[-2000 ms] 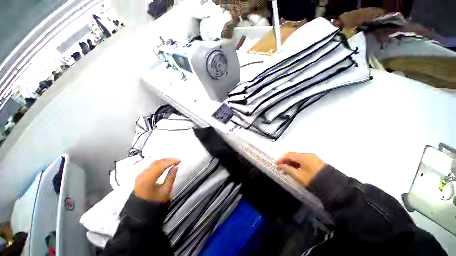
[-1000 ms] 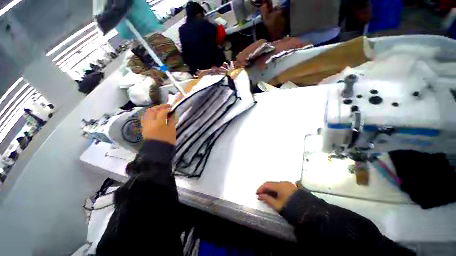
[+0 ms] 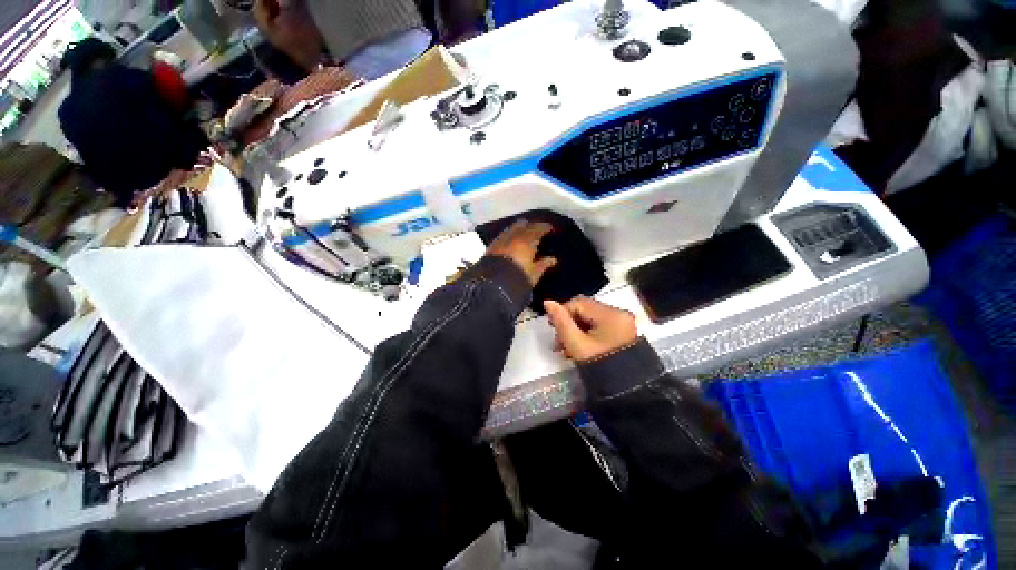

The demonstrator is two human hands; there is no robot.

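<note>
A stack of black pieces (image 3: pixel 574 258) lies on the machine bed under the arm of the white sewing machine (image 3: pixel 490 178). My left hand (image 3: pixel 521 247) rests on the stack's left part, fingers spread; whether it grips a piece cannot be told. My right hand (image 3: pixel 590 328) is at the stack's front edge, fingertips bent together; any cloth between them is too small to tell. A large white garment panel (image 3: pixel 189 301) lies on the table left of the needle area (image 3: pixel 384 278), partly over the bundle of panels (image 3: pixel 117 412).
A dark mobile phone (image 3: pixel 710 271) lies right of my hands, beside a recessed tray (image 3: pixel 836 239). The control panel (image 3: pixel 668 139) is on the machine head. Blue plastic crates (image 3: pixel 813 434) stand below the table at right. A person (image 3: pixel 123 123) in dark clothes is at back left.
The view has swung right to the machine. My left hand has moved from the panel bundle to the black stack, and my right hand from the table edge to beside it. A white panel now lies left of the needle.
</note>
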